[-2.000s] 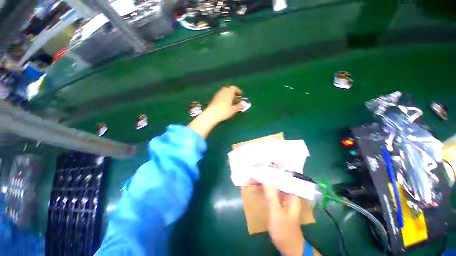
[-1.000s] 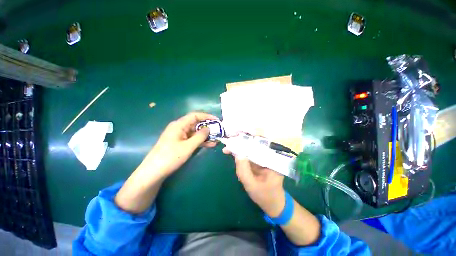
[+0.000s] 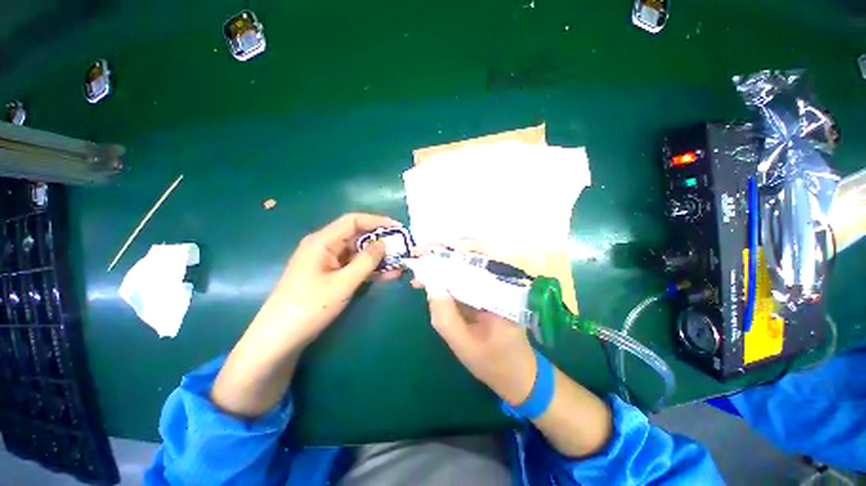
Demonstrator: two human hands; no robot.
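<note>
My left hand [image 3: 328, 266] holds a small watch housing [image 3: 387, 249] with a silvery rim and dark inside, between thumb and fingers above the bench. My right hand [image 3: 480, 337] holds the white dispensing syringe [image 3: 480, 287] like a pen, its tip pointing left at the housing's right edge. Whether the tip touches is too small to tell. The syringe's green cap [image 3: 547, 309] is at its rear end, with a clear air hose [image 3: 627, 345] curving off right. White wiping paper [image 3: 494, 195] lies on tan cardboard [image 3: 480, 143] behind the syringe.
The black dispenser controller [image 3: 707, 237] at right carries a plastic bag [image 3: 796, 209] and blue pen [image 3: 752, 252]. At left lie a crumpled wipe [image 3: 160, 288], wooden stick [image 3: 145, 221] and black parts tray [image 3: 52, 323]. More housings [image 3: 245, 36] lie along the back. A blue sleeve [image 3: 807, 408] shows lower right.
My left hand reached to a housing at the back, then brought one to the syringe tip. Since then both hands hold nearly the same pose. The view has shifted slightly.
</note>
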